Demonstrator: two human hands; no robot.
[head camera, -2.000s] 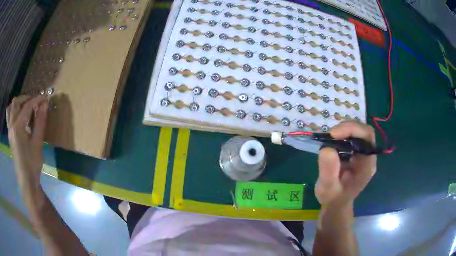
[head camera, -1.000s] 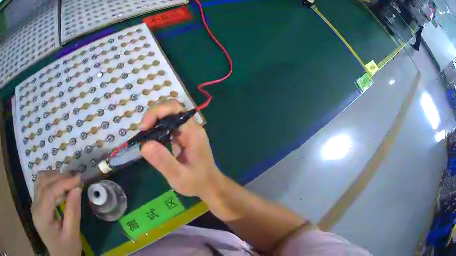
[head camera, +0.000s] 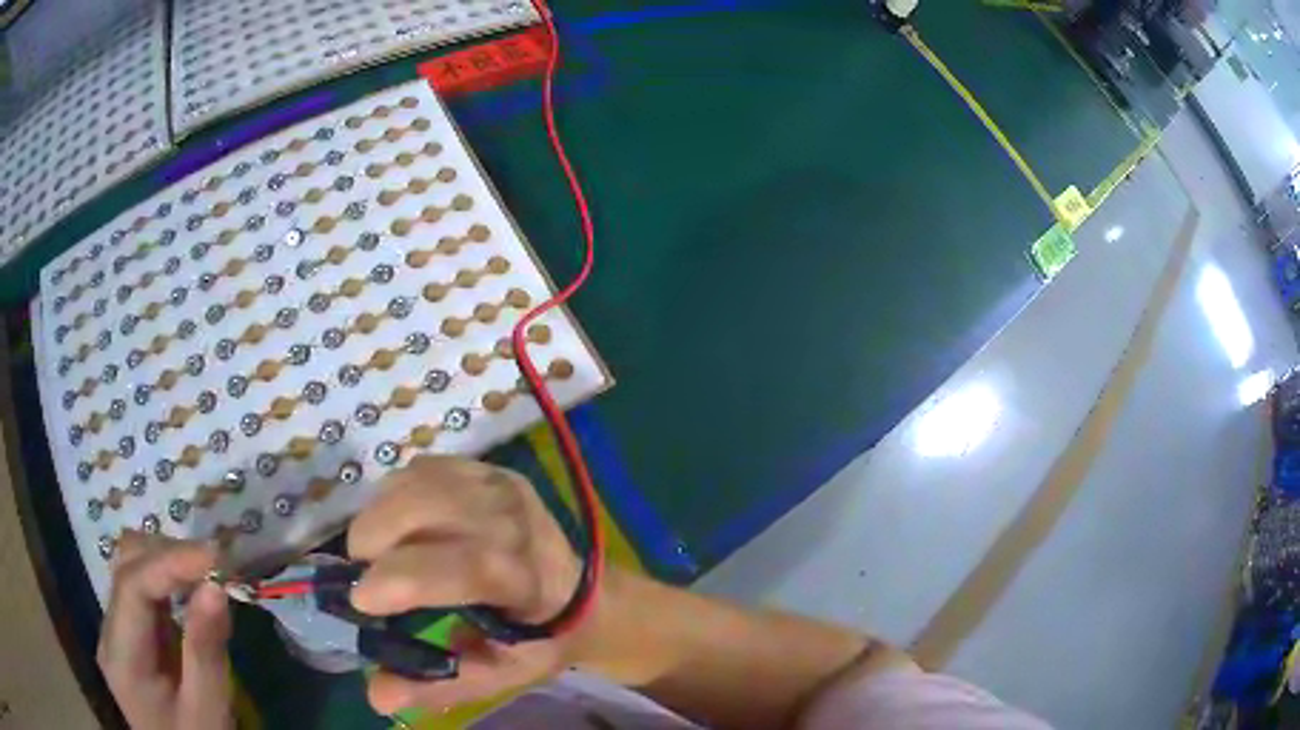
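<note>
My right hand (head camera: 463, 578) grips the black-taped test probe (head camera: 406, 628), its front pointing left. My left hand (head camera: 164, 628) pinches a tiny silver component (head camera: 217, 578) between thumb and fingertips. The probe's front end meets the left fingertips; whether it touches the component is too small to tell. The white component tray (head camera: 321, 321) with silver parts lies just beyond both hands. The test fixture (head camera: 317, 638) is mostly hidden behind the right hand and probe. Only a bit of the green label (head camera: 439, 628) shows under the right hand.
The red test lead (head camera: 570, 186) runs from the far side across the tray's right corner to the probe. More white trays (head camera: 328, 50) and a red label (head camera: 485, 64) lie beyond. A cardboard board (head camera: 22, 571) is at the left edge. Shiny floor (head camera: 998, 456) is at right.
The view has swung right. My left hand moved from the cardboard board to in front of the tray. The probe came down and left to meet its fingertips, and the red lead now crosses the tray corner.
</note>
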